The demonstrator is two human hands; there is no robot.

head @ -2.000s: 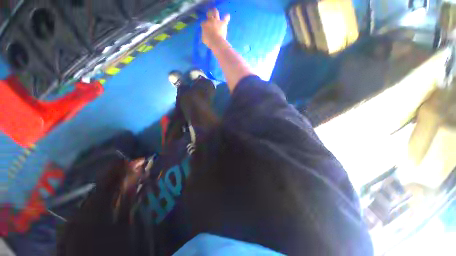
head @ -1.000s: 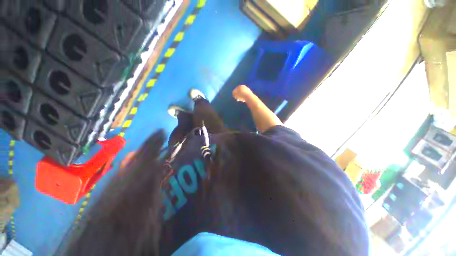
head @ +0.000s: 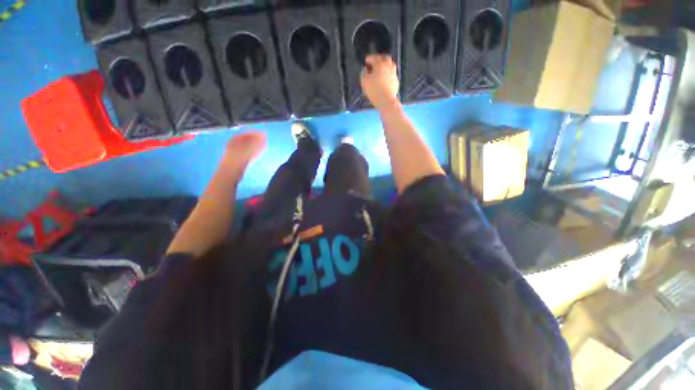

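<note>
Black speaker housings (head: pixel 309 65) stand in rows at the top of the view, large round holes facing up. My right hand (head: pixel 380 81) is at the lower edge of one housing's round hole, fingers partly bent. Whether it grips the rim is not clear. My left hand (head: pixel 245 148) is blurred, below the front edge of the row and apart from the housings. Nothing shows in it, but its finger shape cannot be made out.
A red stool (head: pixel 65 126) touches the left end of the row. A black crate (head: pixel 95 278) is at lower left. Cartons (head: pixel 495 161) stand on the blue floor at right, with a larger carton (head: pixel 560 57) at the row's right end and a metal frame (head: pixel 602 126) beyond.
The view has turned so the housing rows now lie straight ahead. My right hand has moved onto a housing. My left hand now shows more clearly. The blue bin has left the view.
</note>
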